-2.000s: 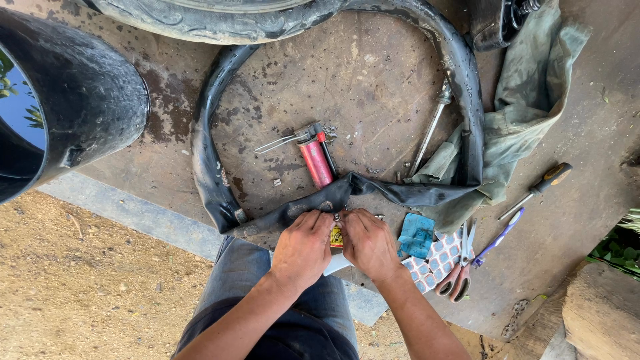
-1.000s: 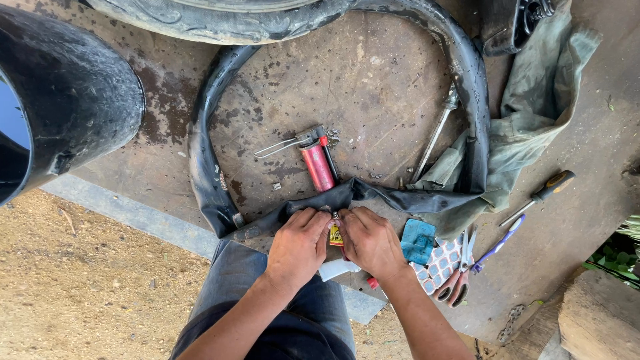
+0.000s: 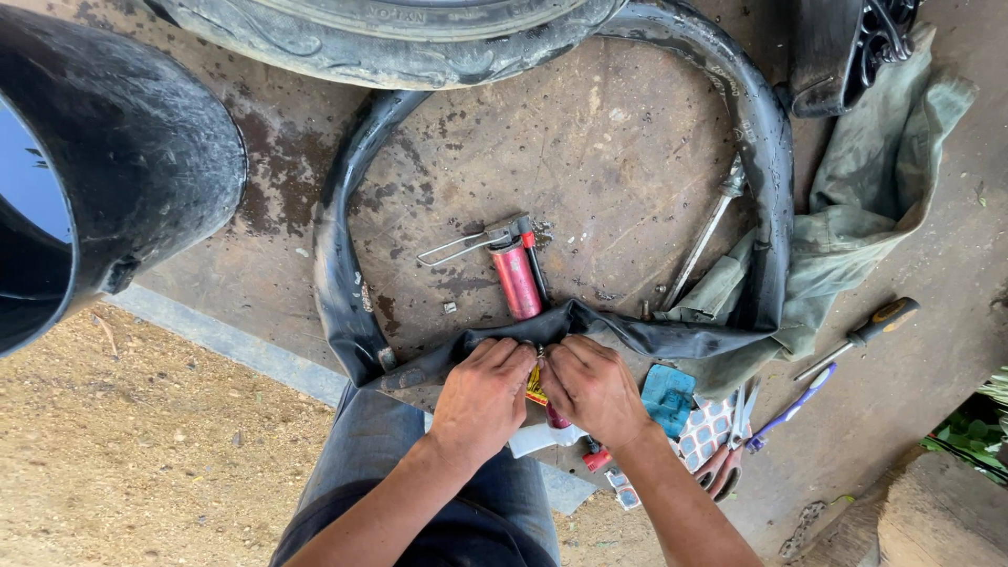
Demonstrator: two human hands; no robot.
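Observation:
A black rubber inner tube (image 3: 768,165) lies in a loop on the worn tabletop. My left hand (image 3: 484,390) and my right hand (image 3: 587,386) pinch its slack near stretch, knuckles almost touching, with a small metal part between the fingertips, perhaps the valve. Just below them shows a yellow and red packet or tube (image 3: 536,387), partly hidden by my fingers. A red mini hand pump (image 3: 517,279) lies inside the loop and passes beneath the rubber. To the right of my right hand are a blue piece (image 3: 668,399), a sheet of patches (image 3: 705,431) and scissors (image 3: 728,457).
A tyre (image 3: 394,47) is at the top, a black bucket (image 3: 150,134) at the left. A green cloth (image 3: 835,244), a screwdriver (image 3: 874,327), a purple and white toothbrush (image 3: 795,408) and a metal rod tool (image 3: 705,232) are at the right. A small nut (image 3: 450,308) lies inside the loop.

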